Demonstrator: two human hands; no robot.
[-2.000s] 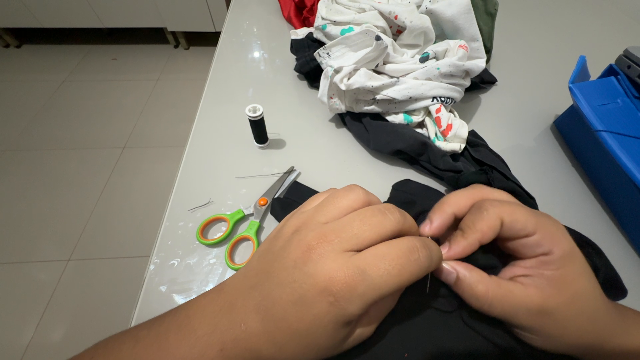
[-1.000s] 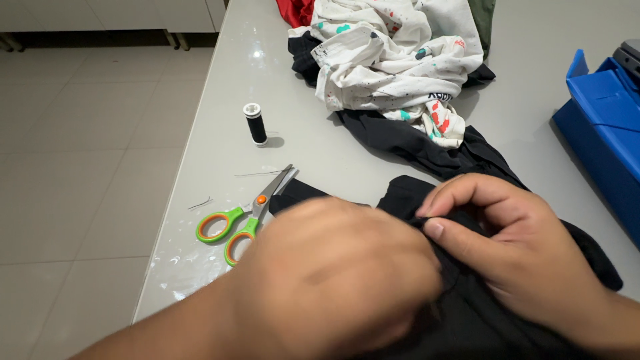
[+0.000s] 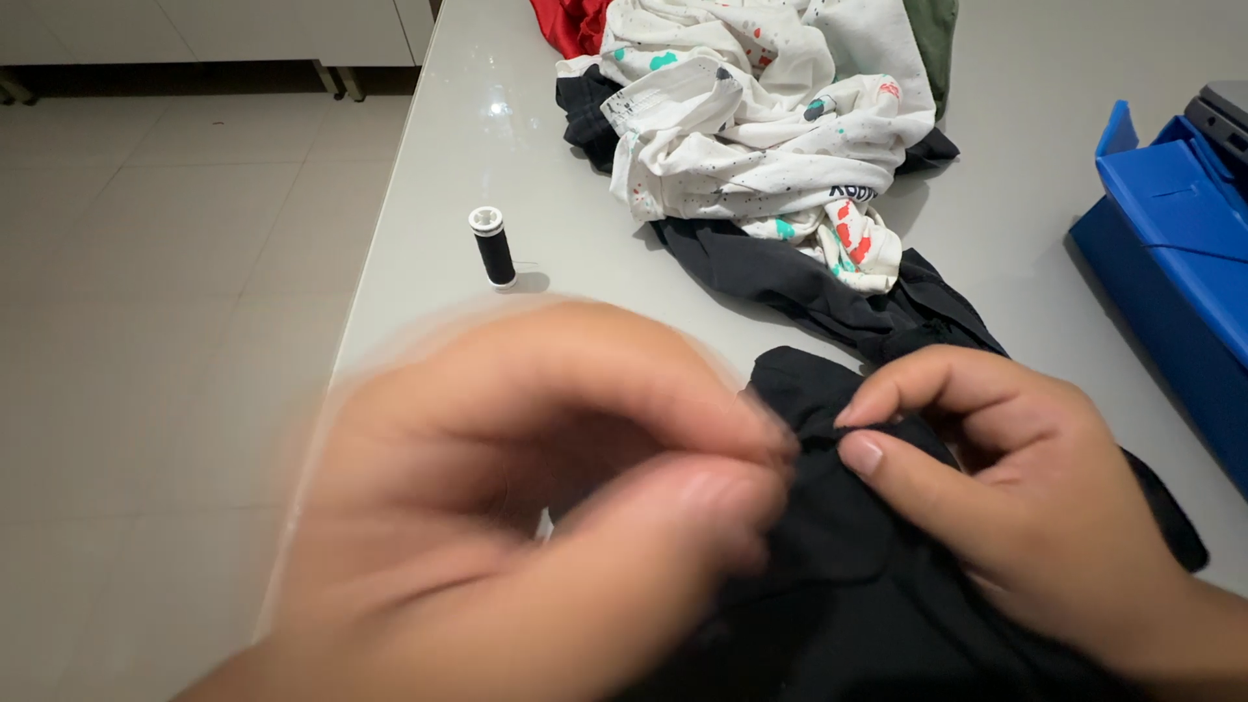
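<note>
Black fabric [image 3: 838, 556] lies across the bottom right. My right hand [image 3: 1004, 487] pinches a fold of it between thumb and index finger. My left hand [image 3: 556, 478] is blurred and raised just left of that fold, its thumb and index fingertips together; whether a needle or thread is between them cannot be made out. A spool of black thread [image 3: 494, 252] stands upright on the table beyond my left hand. The scissors are hidden behind that hand in the current view.
A heap of clothes holds a white spattered garment [image 3: 741, 146], a red cloth [image 3: 570, 24], dark grey fabric [image 3: 770, 278] and green cloth [image 3: 936, 49]. A blue box [image 3: 1180, 253] with a dark object on it stands at the right. The table's edge [image 3: 375, 229] runs along the left, above a tiled floor.
My left hand has moved left and up, off the fold beside my right fingertips, and now covers the green-handled scissors. My right hand keeps its pinch on the black fabric.
</note>
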